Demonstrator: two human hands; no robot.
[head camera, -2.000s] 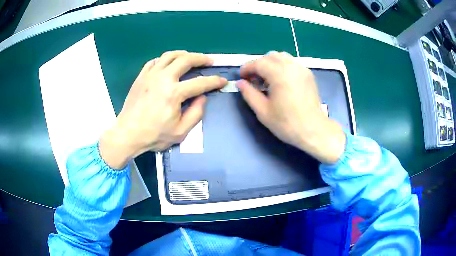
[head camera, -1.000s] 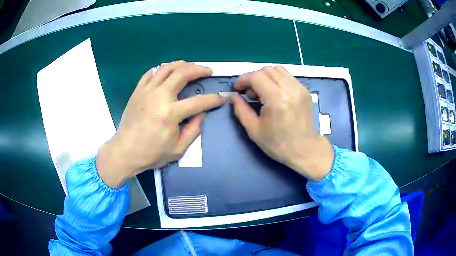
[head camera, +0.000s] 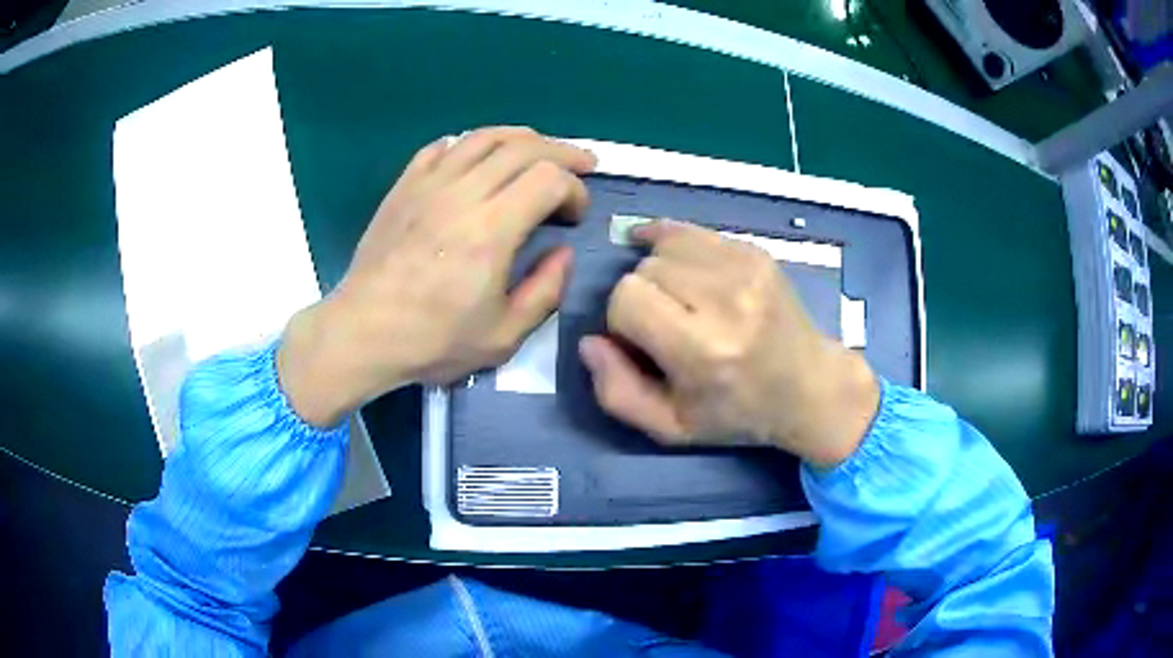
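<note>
A dark grey tablet back cover (head camera: 643, 476) lies inner side up in a white tray (head camera: 618, 536) in front of me. A small pale adhesive piece (head camera: 627, 230) lies near its top edge. My right hand (head camera: 720, 334) presses its index fingertip on the right end of that piece; its other fingers are curled. My left hand (head camera: 450, 264) rests over the cover's upper left part, fingers bent, with no held thing visible. A white rectangular sticker (head camera: 530, 364) is partly hidden by my left hand. A long white strip (head camera: 810, 251) and a notched white sticker (head camera: 853, 321) are at the right.
A white liner sheet (head camera: 212, 206) lies left of the cover, partly under my left sleeve. A board tray (head camera: 1117, 296) stands at the right. A pale rail (head camera: 720, 49) crosses behind, with a grey device (head camera: 1016, 45) beyond it. A blue bin (head camera: 791, 607) is below the bench's front edge.
My right hand has gone from pinching at the piece to pressing with the index finger. My left index finger has left the piece and drawn back. The cover appears slightly shifted and turned in view.
</note>
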